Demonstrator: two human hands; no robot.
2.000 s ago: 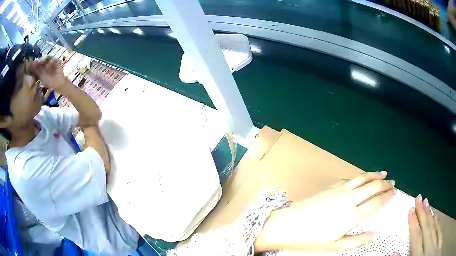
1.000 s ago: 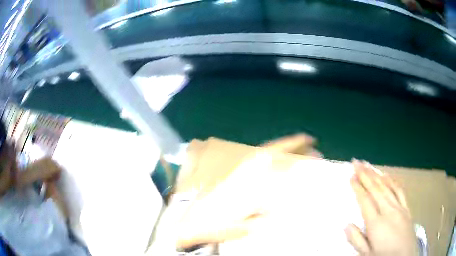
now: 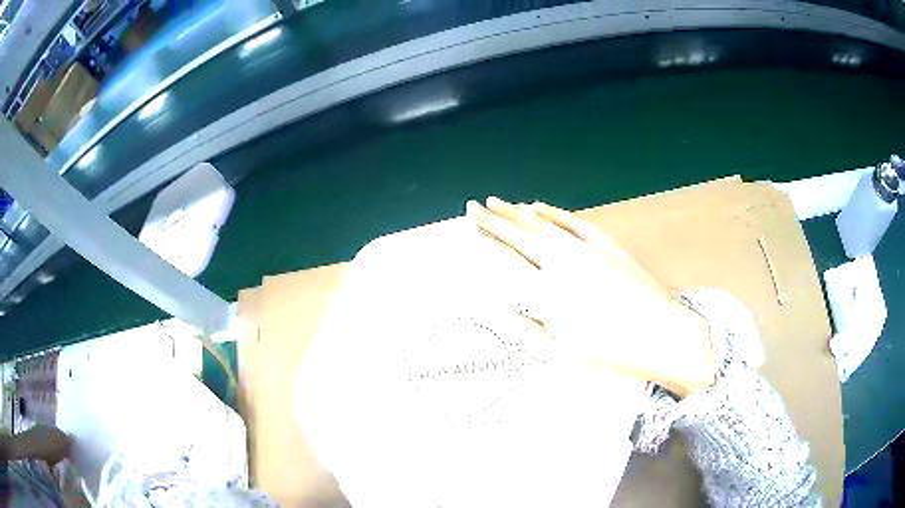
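A white hexagonal housing (image 3: 466, 397) lies on the brown cardboard (image 3: 685, 223), its dotted circle and printed logo facing up. My right hand (image 3: 595, 298) lies palm down across its upper right part, fingers stretched toward the far edge. No cloth shows under the hand, but its underside is hidden. My left hand cannot be seen; only a speckled knit sleeve shows at the lower left edge. The housing is overexposed, so its surface detail is faint.
A grey post (image 3: 109, 243) stands at the left. White housings (image 3: 149, 397) lie beside a neighbour's arm (image 3: 35, 446). Another housing (image 3: 189, 218) is on the green belt (image 3: 447, 159). A swab (image 3: 772, 270), pump bottle (image 3: 870, 216) and white cloth (image 3: 855, 308) are at the right.
The view has turned right, bringing the bottle, cloth and swab into sight. The housing's logo is now uncovered. My right hand has moved onto its upper right part; my left hand has left sight.
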